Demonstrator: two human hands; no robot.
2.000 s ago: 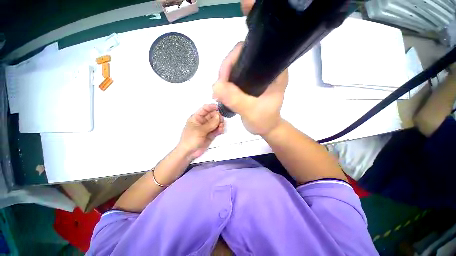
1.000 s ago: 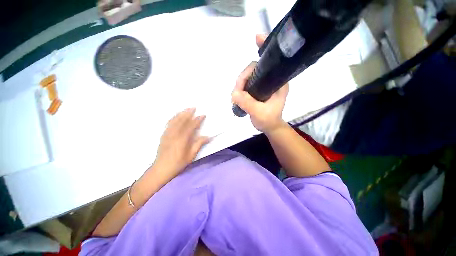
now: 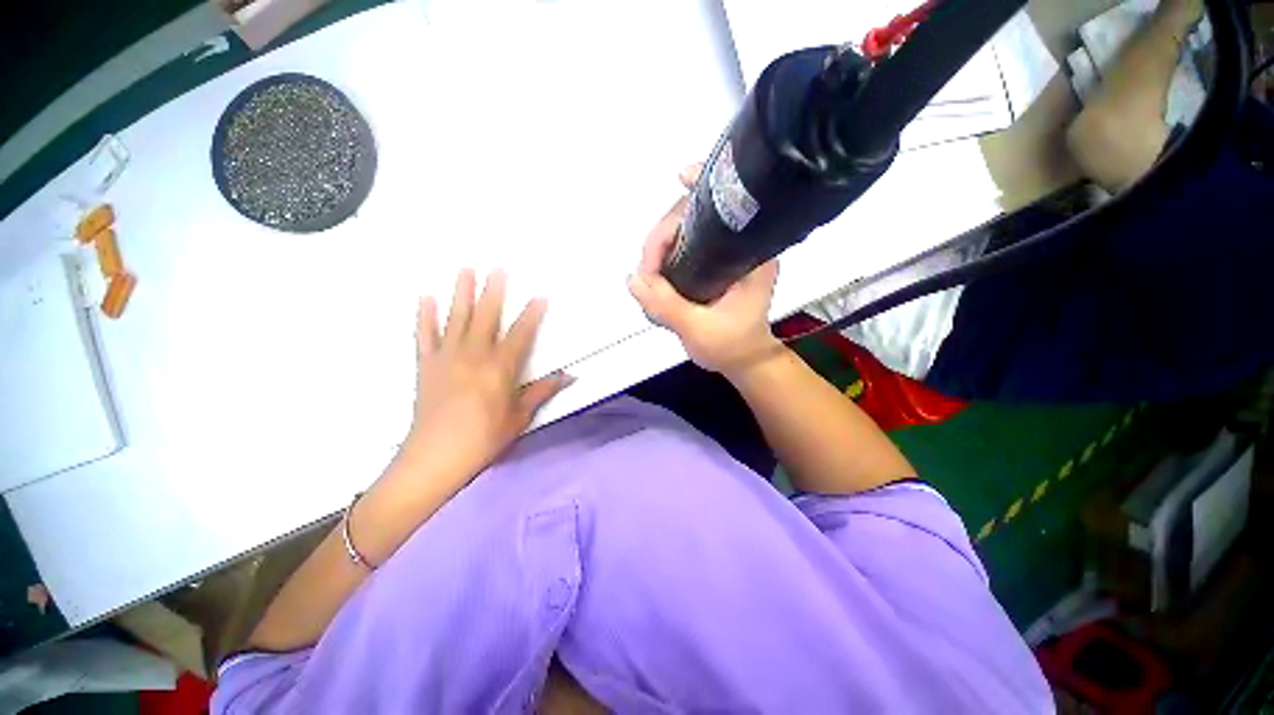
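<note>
My right hand (image 3: 720,300) is wrapped around the lower part of a thick black electric screwdriver (image 3: 782,168), right of centre; its nose is hidden by the hand. The tool has a silver-white label, and a red fitting shows at its rear end. My left hand (image 3: 475,366) lies flat with fingers spread on a white surface near the bench's front edge, and holds nothing. A white panel (image 3: 280,363) seems to lie under it, but its outline blends into the bench top. A round black-rimmed dish of grey screws (image 3: 295,152) is at the upper left.
Orange pieces (image 3: 106,260) and a small clear-white bit (image 3: 105,161) lie at the far left beside stacked white panels (image 3: 49,384). A pinkish box (image 3: 268,17) is at the back edge. A black cord (image 3: 964,286) curves on the right, near another person's arm (image 3: 1135,119).
My left hand has moved from beside the driver nose to lie flat, fingers spread, further left. The view has turned, so the dish and orange pieces appear further left. My right hand still holds the screwdriver.
</note>
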